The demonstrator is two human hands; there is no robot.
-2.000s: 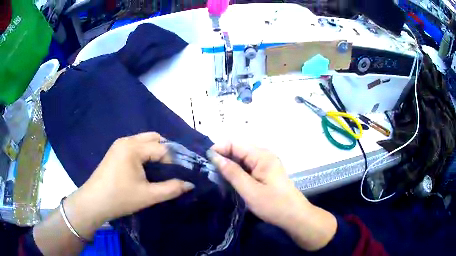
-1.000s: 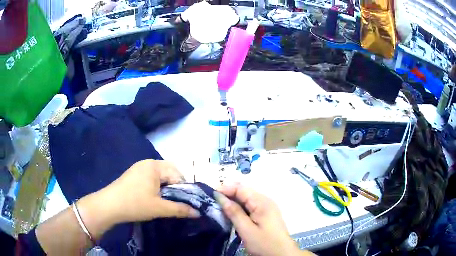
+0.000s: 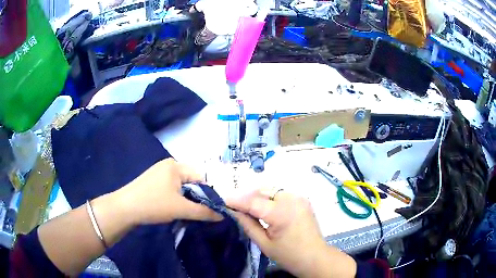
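A dark navy garment piece [image 3: 106, 155] lies on the table left of the needle and hangs over the front edge. My left hand [image 3: 157, 198] pinches its folded edge [image 3: 204, 196], where lighter grey-white cloth shows. My right hand [image 3: 280, 220] holds the same edge just right of it, fingers bent over the cloth; a ring shows on one finger. Both hands are in front of the presser foot [image 3: 237, 153], and the cloth is not under it. The fingertips partly hide the edge. The sewing machine [image 3: 321, 98] stands behind.
Scissors [image 3: 356, 196] with yellow and green handles lie right of the needle, beside a thin orange-brown tool [image 3: 396, 193]. Dark patterned cloth [image 3: 457, 179] and a white cable [image 3: 438, 179] are at the right. A green bag [image 3: 35, 70] hangs at the left.
The camera view tilted up, then slightly down again. My right hand has turned, with its fingers now more curled over the edge. The folded edge is bunched closer between both hands.
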